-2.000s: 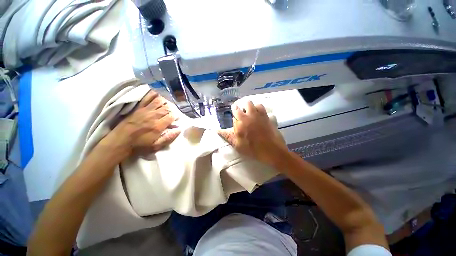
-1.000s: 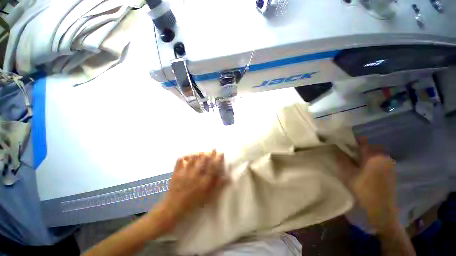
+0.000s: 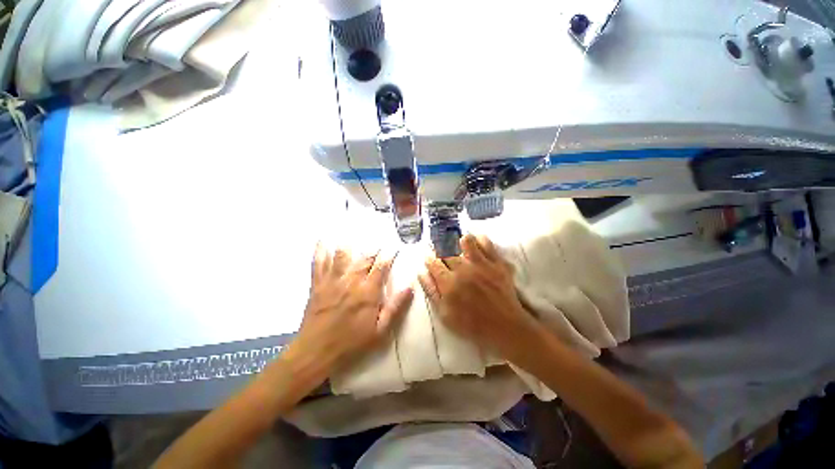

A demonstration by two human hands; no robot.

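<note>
The pleated beige garment piece [image 3: 572,275] lies on the white table below the sewing machine needle area and hangs over the front edge. My left hand [image 3: 352,298] lies flat on its left part, fingers spread, pressing it down. My right hand [image 3: 476,293] lies on the cloth just right of it, fingertips close to the presser foot area [image 3: 446,229]. The cloth edge at the needle is washed out by glare. A shiny upright metal guard [image 3: 401,188] stands left of the needle.
The white sewing machine head [image 3: 513,82] spans the top. A bundle of folded beige and grey-white pieces [image 3: 137,55] lies at the upper left. Blue tape [image 3: 50,201] marks the table's left end, beside blue-grey cloth [image 3: 23,366]. Small items lie under the machine arm at right.
The cloth was swung right, away from the needle, and is now back under it with its pleats spread flat. Both hands have moved up beside the presser foot.
</note>
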